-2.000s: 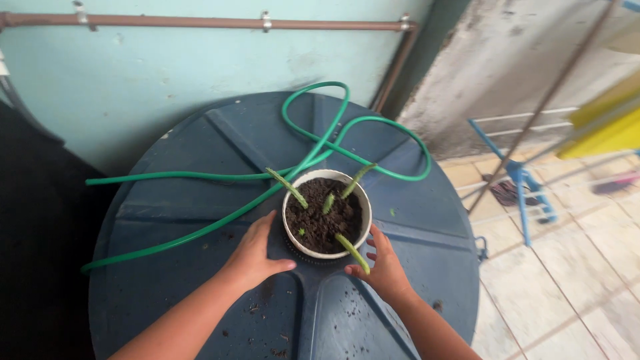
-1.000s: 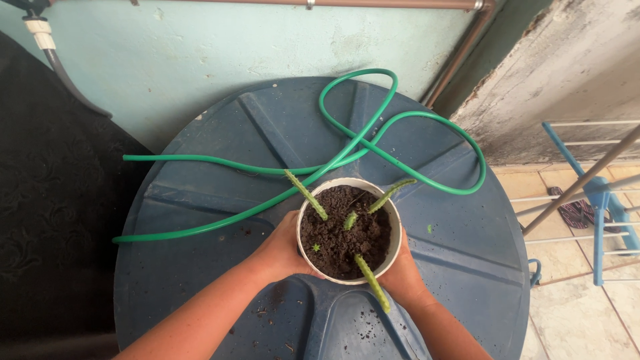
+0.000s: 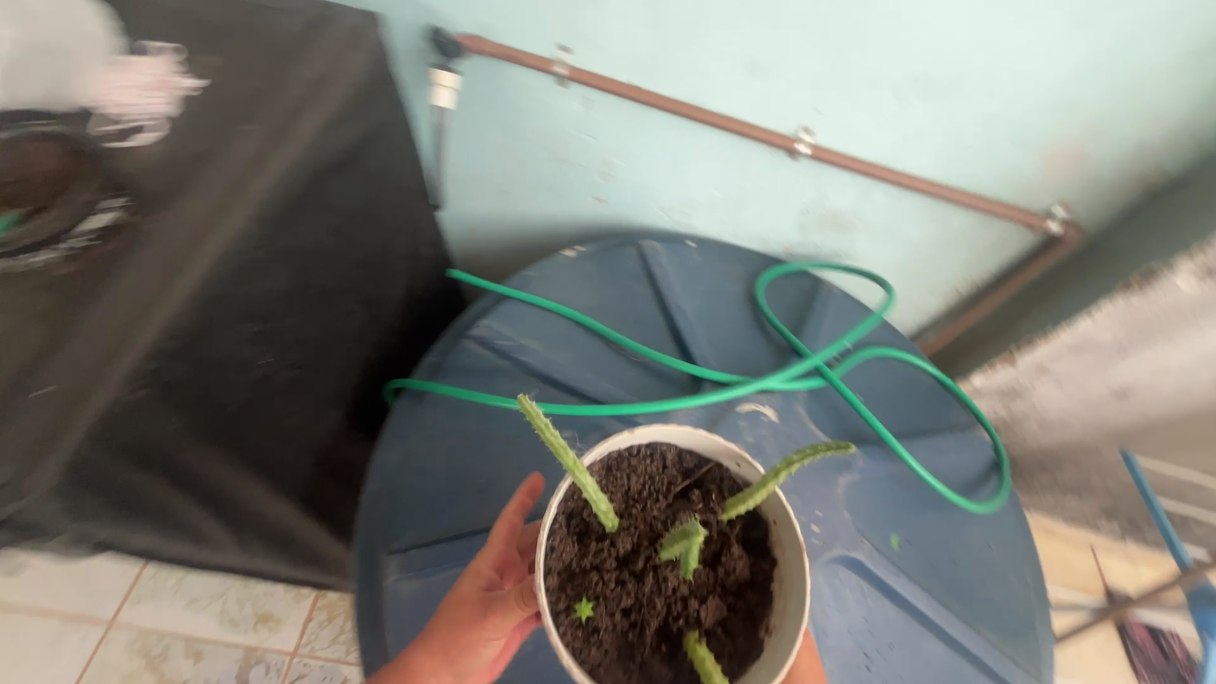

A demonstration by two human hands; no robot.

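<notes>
A round white pot [image 3: 796, 579] of dark soil [image 3: 632, 570] is between my two hands over a blue plastic tank lid. Several green succulent cuttings [image 3: 568, 461] stand in the soil, some leaning out past the rim. My left hand [image 3: 494, 594] supports the pot's left side, thumb against the wall and fingers partly behind it. Of my right hand [image 3: 806, 665], only a small part shows at the lower right of the pot; its fingers are hidden. Behind the pot, a green hose [image 3: 665, 404] lies looped on the lid [image 3: 608, 313].
To the left, a black cloth [image 3: 237, 332] covers a surface bearing a dark round container [image 3: 47, 185] and a pale bundle. A brown pipe [image 3: 703, 114] runs along the light blue wall. At the right edge is part of a blue rack [image 3: 1164, 522] on the tiled floor.
My hands first touch or nearly touch the pot low on its sides, then close around it. The pot now appears raised toward the camera. The view has swung left.
</notes>
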